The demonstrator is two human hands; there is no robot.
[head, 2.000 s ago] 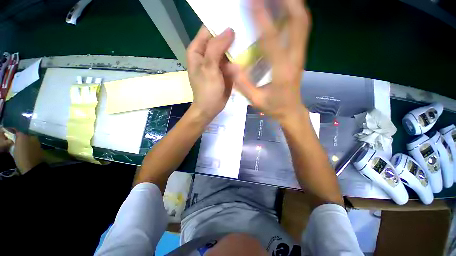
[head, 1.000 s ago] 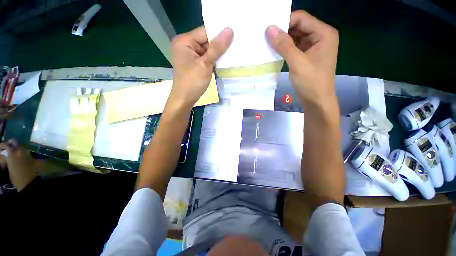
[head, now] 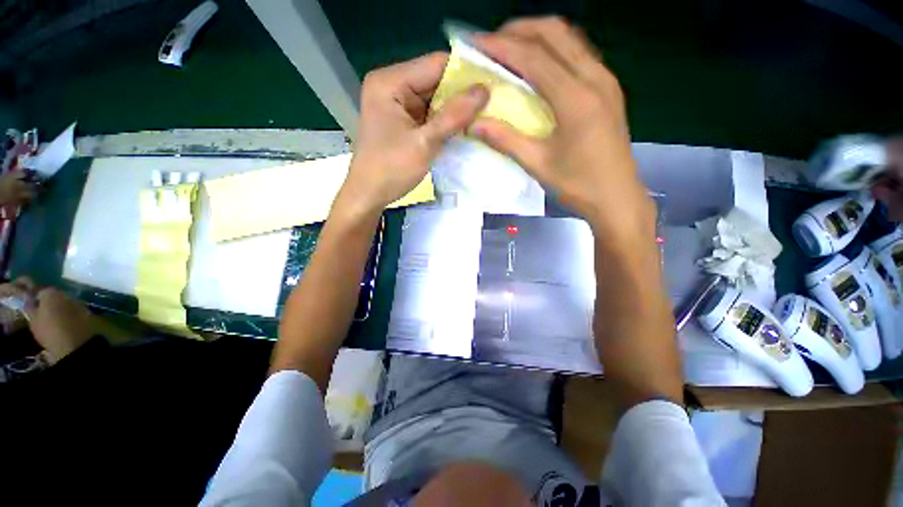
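Note:
A small folded sheet, pale yellow with a white edge (head: 495,95), is held up above the bench between both hands. My left hand (head: 401,134) grips its left side, with the thumb on the yellow face. My right hand (head: 569,119) holds its right side and upper edge, slightly blurred. A thin, whitish part sticks up at the sheet's top left; I cannot tell what it is. Silver-grey printed mat sheets (head: 535,297) lie on the bench below the hands.
At right are several white handheld devices (head: 757,342), a crumpled tissue (head: 738,248) and another person's hand with a device. At left lie a long yellow strip (head: 277,198), a wavy yellow strip (head: 164,257) and a phone (head: 371,277). Another person's hand (head: 59,322) is at lower left.
The sheet, earlier held flat with its white face showing, is now folded or tilted with yellow showing. My hands have moved closer together. Another person's hand and a blurred device have appeared at right.

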